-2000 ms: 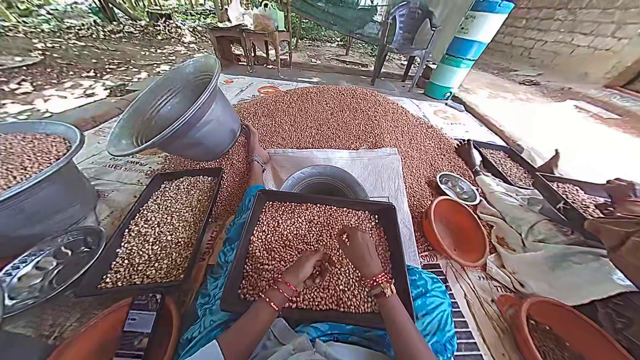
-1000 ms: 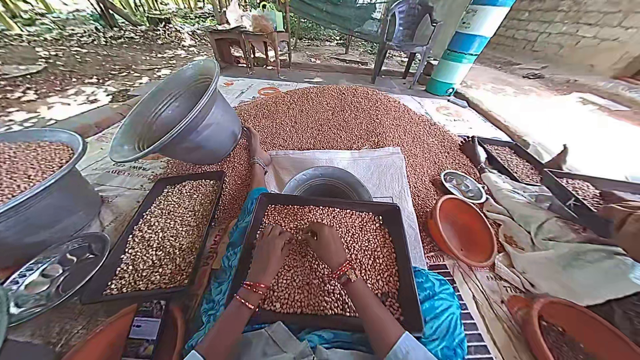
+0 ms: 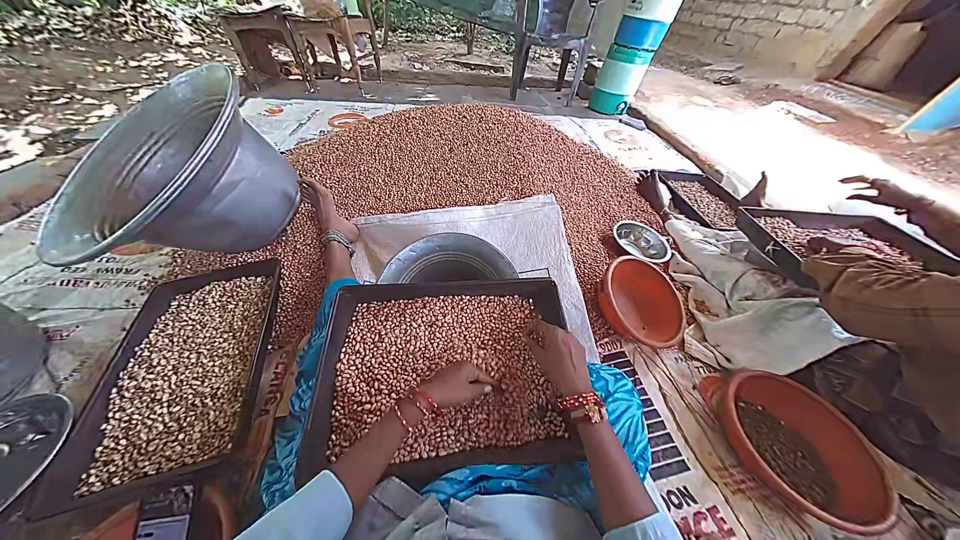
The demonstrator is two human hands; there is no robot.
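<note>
A dark rectangular tray point(image 3: 322, 375) of small reddish-brown nuts or seeds lies across my lap. Low over its middle is my left hand point(image 3: 455, 384), fingers curled and pointing right; whether it pinches a piece cannot be told. My right hand point(image 3: 556, 355) is at the tray's right side, fingertips bent down at the nuts, its grip unclear. Both wrists wear red bangles. Just beyond the tray, a round metal basin point(image 3: 448, 257) is partly hidden by its far rim. A large heap of the same nuts point(image 3: 480, 157) spreads behind it.
To the left stand a tilted metal pot point(image 3: 225, 187) and a dark tray of paler nuts point(image 3: 184, 382). On the right are an orange bowl point(image 3: 643, 302), a small metal bowl point(image 3: 642, 241), another orange bowl with dark contents point(image 3: 806, 450) and a co-worker's arm point(image 3: 900, 199) over trays.
My hands were together near the tray's far left part a second ago; now they are apart, the left nearer the middle and the right at the right side. The co-worker's raised hand has come into view.
</note>
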